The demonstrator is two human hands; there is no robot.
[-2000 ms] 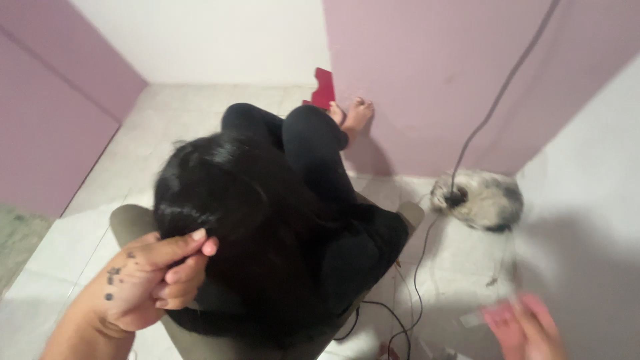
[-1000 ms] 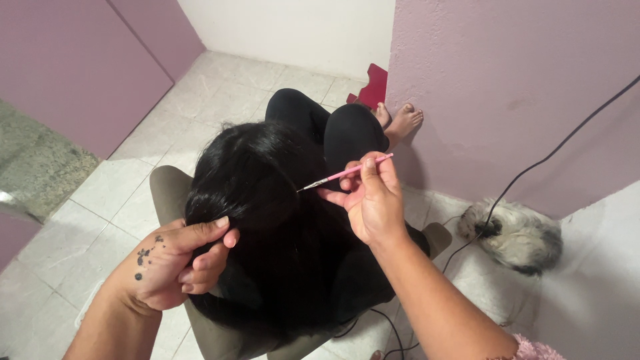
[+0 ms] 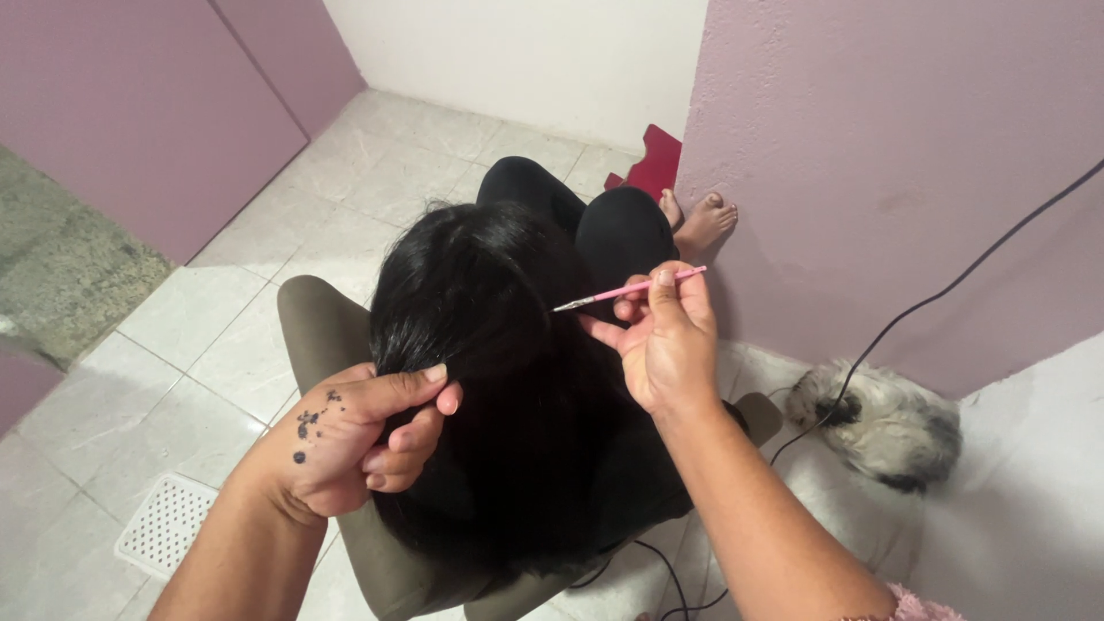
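Observation:
A person with long black hair (image 3: 466, 302) sits low in front of me, back of the head toward me, knees in black leggings drawn up. At the left of the head, my left hand (image 3: 371, 431) pinches a gathered section of that hair between thumb and fingers; dark marks show on the back of this hand. My right hand (image 3: 664, 336) holds a thin brush with a pink handle (image 3: 642, 287) between thumb and fingers. Its pale tip points left and meets the hair near a curved parting line, as far as can be seen.
A black cable (image 3: 957, 276) runs down past a curled-up, furry white and grey animal (image 3: 880, 427) on the right floor. Beyond the person's bare feet (image 3: 707, 224) stands a red object (image 3: 655, 159) by the pink wall. A white perforated plate (image 3: 166, 524) lies on the tiles at lower left.
My right hand, low at the right two seconds ago, has come to the hair with the pink brush. My left hand stays pinched at the hair. The view has shifted.

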